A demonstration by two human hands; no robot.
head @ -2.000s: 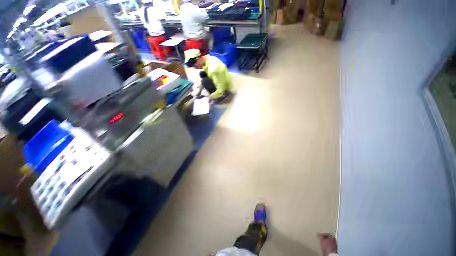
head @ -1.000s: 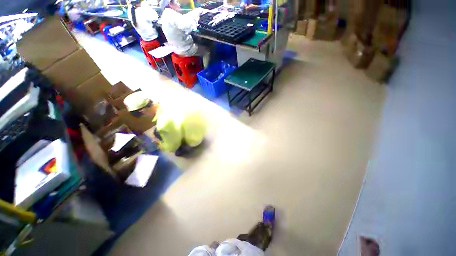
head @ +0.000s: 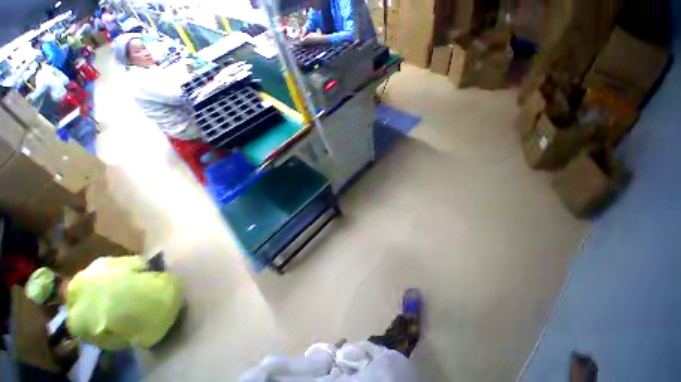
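My right hand (head: 583, 367) is small, dark and blurred at the bottom edge on the right, cut off by the frame; whether it holds anything cannot be told. My left hand cannot be made out; white clothing (head: 351, 364) fills the bottom middle. A low bench (head: 280, 200) with a dark green top and black legs stands nearest in front. Beyond it, a black pocketed tray (head: 237, 114) lies on a green worktop beside more black trays.
A person in yellow (head: 123, 302) crouches at lower left by open cartons. A worker in white (head: 160, 97) is at the worktop. Cartons (head: 590, 179) stand along the right wall (head: 635, 261). Beige floor (head: 448, 179) runs between. My shoe (head: 411, 301) shows below.
The view has moved forward and swung. The green-topped bench and black trays are nearer, and the crouching person is now at lower left. My right hand stays at the lower right edge.
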